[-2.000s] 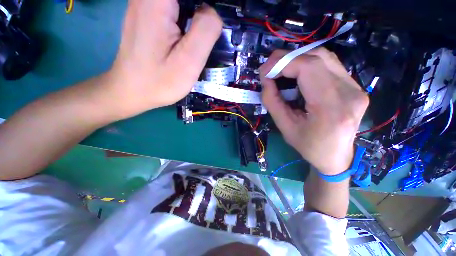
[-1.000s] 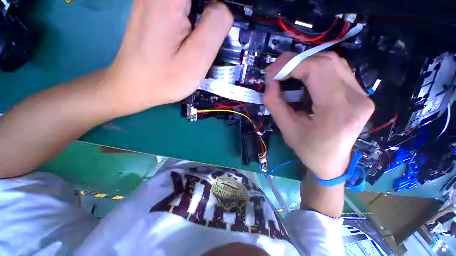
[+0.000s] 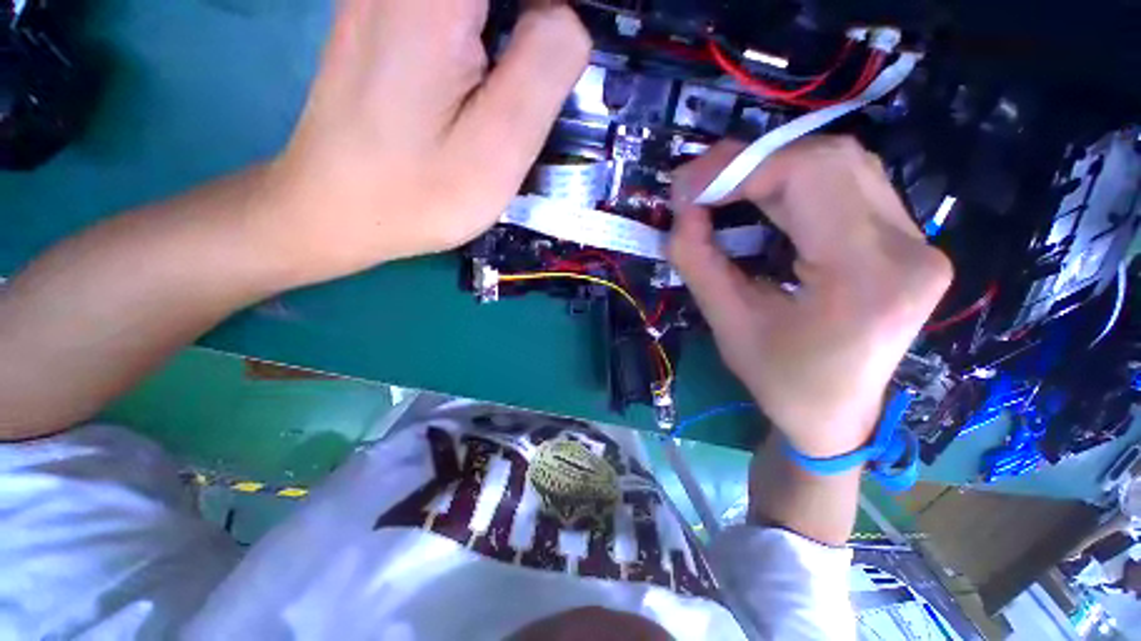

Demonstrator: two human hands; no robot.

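A black chassis module [image 3: 638,313] with white strips and coloured wires lies on the green bench mat. My right hand [image 3: 820,269], with a blue wristband, pinches the tip of a white flat ribbon cable [image 3: 820,122] over the module. The cable's other end runs to the black outer housing [image 3: 963,75] at the top, near red wires [image 3: 782,90]. Another white strip [image 3: 582,225] lies across the module between my hands. My left hand [image 3: 419,138] is at the module's upper left; its fingertips are partly cut off and hidden, so its hold is unclear.
An open black frame [image 3: 1086,238] with silvery inside is at the right, with blue parts [image 3: 1020,432] below it. A black unit [image 3: 44,88] is at the far left. A thin blue cord [image 3: 716,411] lies by the green mat's front edge [image 3: 413,382].
Both hands and the parts have shifted slightly right in view. My right hand still pinches the ribbon cable's tip. My left hand remains at the module's upper left.
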